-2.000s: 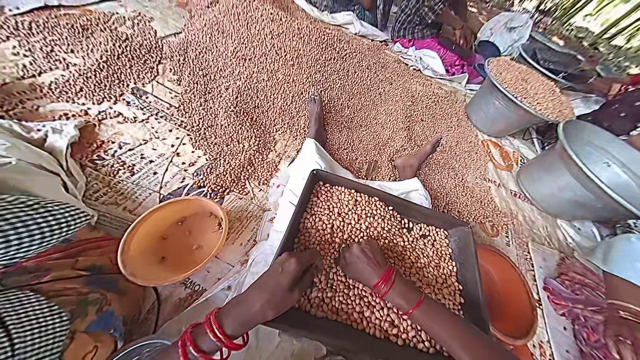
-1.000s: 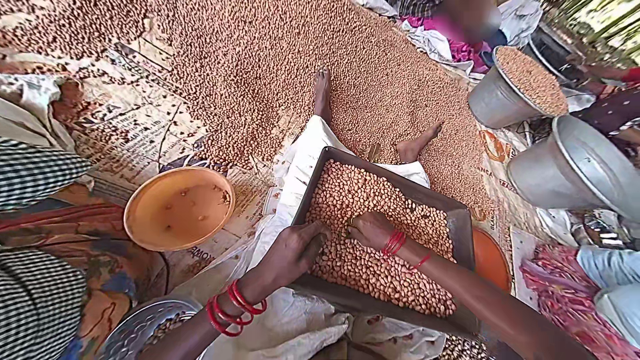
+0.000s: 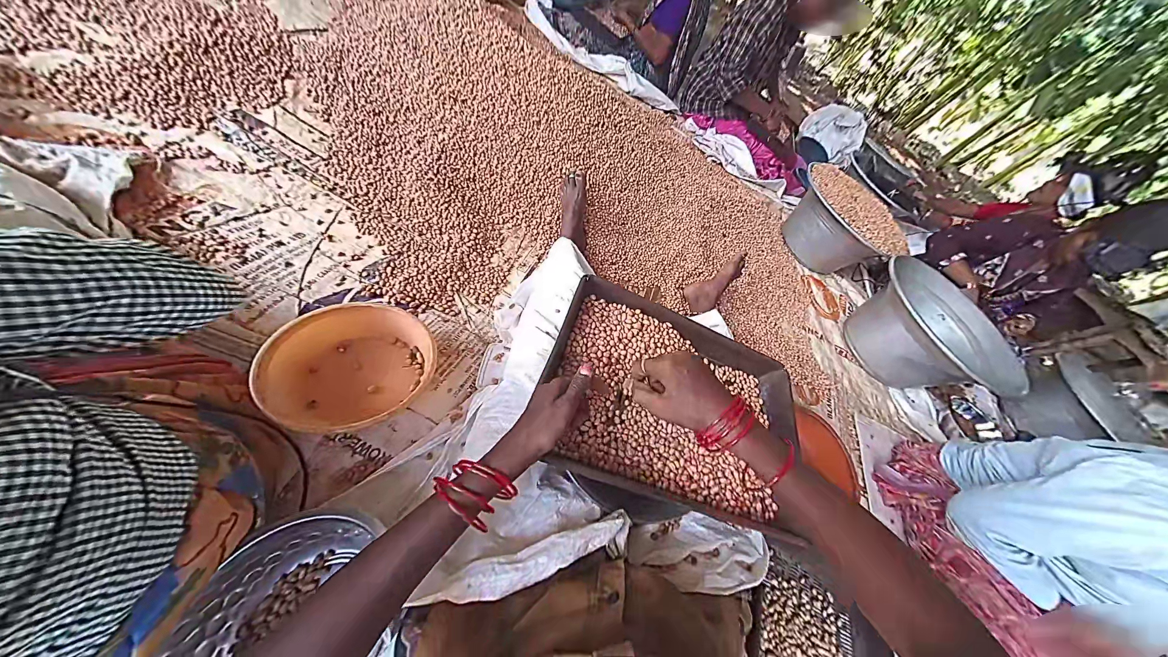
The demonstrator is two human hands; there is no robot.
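Note:
A dark rectangular tray (image 3: 680, 319) rests on my lap over white sacking, filled with small round tan nuts or seeds (image 3: 620, 333). My left hand (image 3: 558, 409), with red bangles at its wrist, is at the tray's left part, thumb up; its fingertips are partly hidden and I cannot tell whether they hold anything. Over the middle of the tray is my right hand (image 3: 671, 388), also with red bangles, its fingers curled down close to the nuts; whether a piece is pinched there cannot be seen. A narrow gap separates the two hands.
A large heap of nuts (image 3: 474, 137) covers the printed sheeting ahead. An orange basin (image 3: 342, 424) stands left, a perforated metal bowl (image 3: 219, 570) lower left. At right are a filled metal bucket (image 3: 826, 224), another metal bucket (image 3: 894, 328) and an orange bowl (image 3: 826, 456). Several people sit around.
My right hand has shifted over the nuts and its fingers are now more curled. The left hand's thumb now points up. The view has tilted, showing more of the people and greenery.

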